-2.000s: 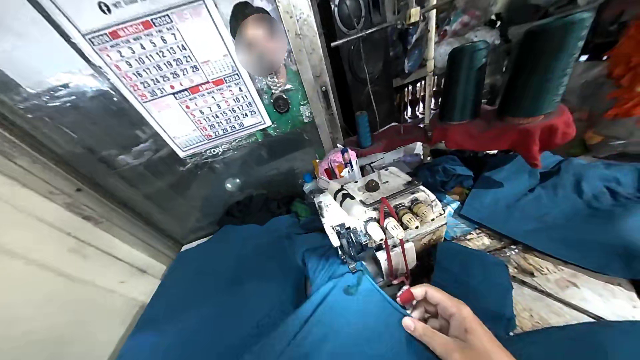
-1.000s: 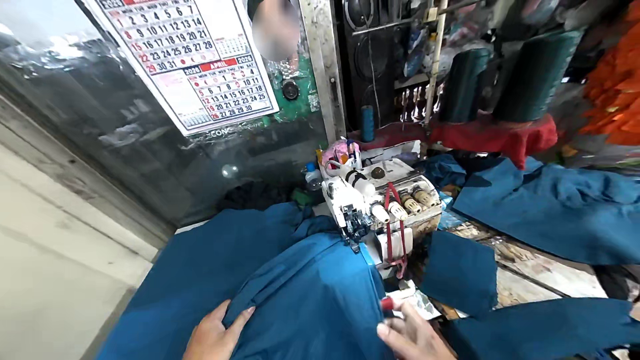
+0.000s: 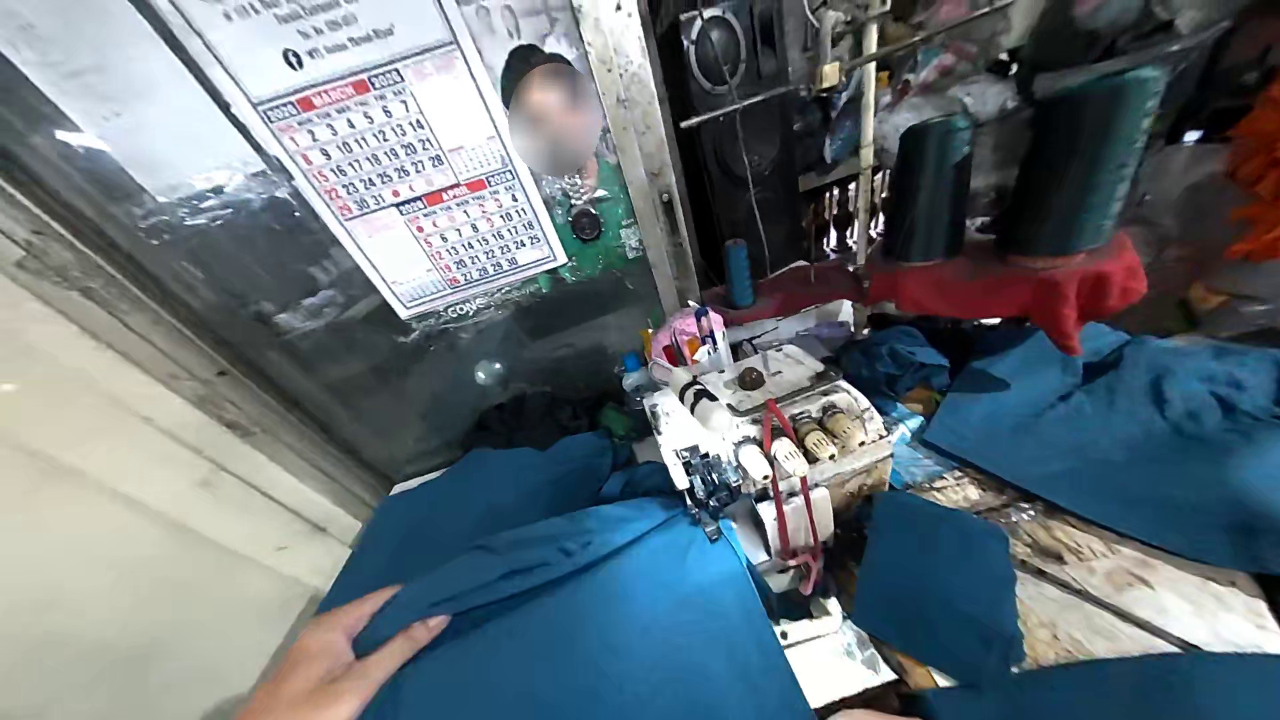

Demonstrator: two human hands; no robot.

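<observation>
My left hand [image 3: 345,655] pinches a fold of blue fabric [image 3: 600,600] between thumb and fingers, at the lower left. The fabric runs up to the presser foot of a white overlock sewing machine [image 3: 770,400], its right edge lying along the machine's front. A red cord [image 3: 780,500] hangs over the tension dials. Of my right hand [image 3: 868,714] only a sliver shows at the bottom edge, so its fingers are hidden. A cut blue fabric piece [image 3: 935,585] lies right of the machine.
More blue cloth [image 3: 1130,430] covers the worn table [image 3: 1130,590] at right. Behind stand large dark green thread cones [image 3: 1080,170] on red cloth [image 3: 1000,290], and a small blue thread spool [image 3: 739,273]. A metal-framed panel with a calendar [image 3: 400,170] rises at the left.
My left hand, out of view two seconds ago, has come in and moved left with the fabric fold. My right hand has dropped almost out of view; a red item was at its fingertips earlier.
</observation>
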